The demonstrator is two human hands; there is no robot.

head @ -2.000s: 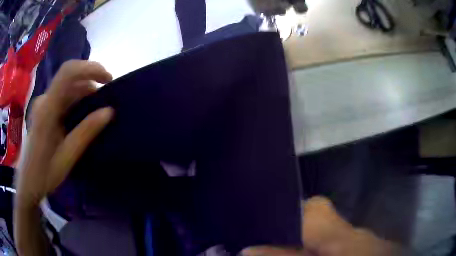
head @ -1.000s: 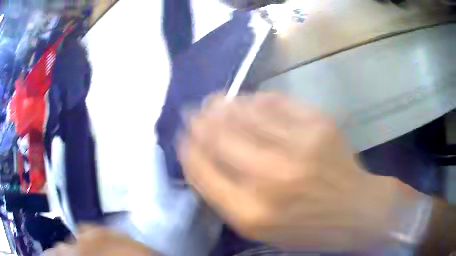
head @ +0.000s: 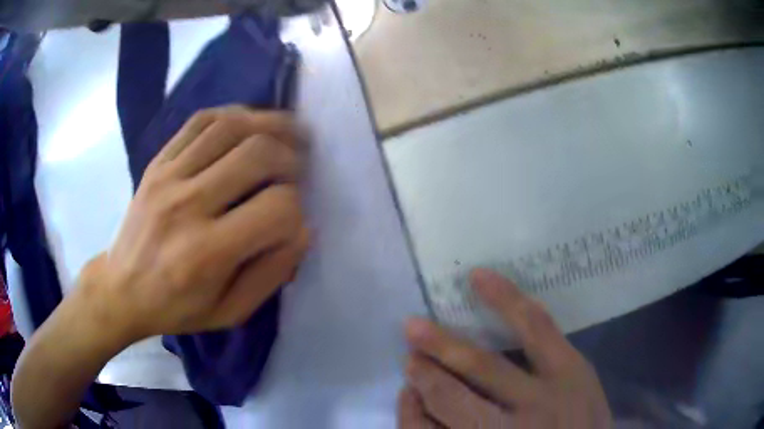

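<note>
A pale grey-white panel (head: 348, 243) with a thin dark right edge runs from the machine's needle area at the top down past the table's front. Dark navy cloth (head: 219, 71) lies left of it and shows again below my left hand. My left hand (head: 222, 222) is curled over the navy cloth at the panel's left side, its fingertips hidden or blurred. My right hand (head: 503, 360) is at the panel's right edge by the table front, thumb and fingers spread; whether it pinches the edge is unclear.
The machine head's underside (head: 159, 10) crosses the top left. The beige machine bed (head: 519, 50) is at the top right. A printed ruler scale (head: 620, 239) runs along the white table's front edge. More dark cloth (head: 18, 184) hangs at the left, with a bit of red below it.
The large dark panel seen earlier in front is gone from there, and the pale panel now lies at the needle area. My left hand has come onto the cloth; my right hand has moved to the table's front edge.
</note>
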